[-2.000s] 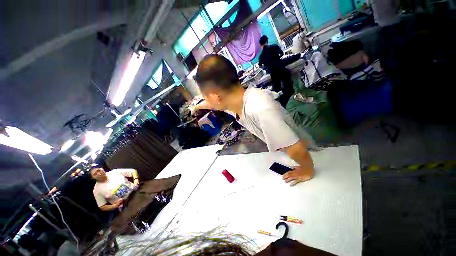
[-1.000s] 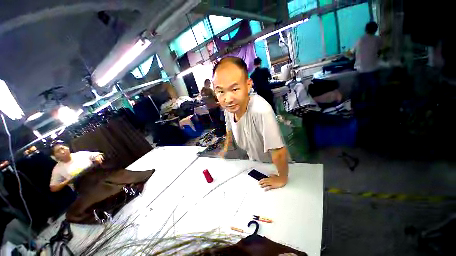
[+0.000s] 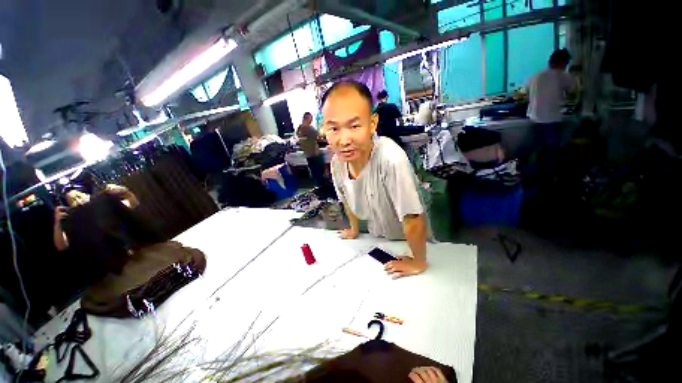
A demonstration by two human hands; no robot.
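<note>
A dark brown garment [image 3: 366,364] lies on the white table at the bottom edge, cut off by the frame. A black hanger hook [image 3: 376,329] sticks out of its neck. My right hand [image 3: 428,375] shows only as a few fingers on the garment's right part, cut off by the bottom edge; whether it grips the cloth cannot be told. My left hand is not in view. Orange-handled snips [image 3: 389,319] lie just beyond the hook. A thin orange-yellow stick [image 3: 354,332] lies left of the hook.
A red thread cone [image 3: 308,254] stands on the white table [image 3: 254,262]. A person across the table leans on it, one hand by a black phone [image 3: 382,256]. Brown garments with shiny hooks [image 3: 149,273] lie at the left, another person behind them. Blurred strands cross the lower left.
The view has swung right and levelled. The person across has turned to face me and put both hands on the table. The person at left has lifted dark cloth. My right fingers have come into view.
</note>
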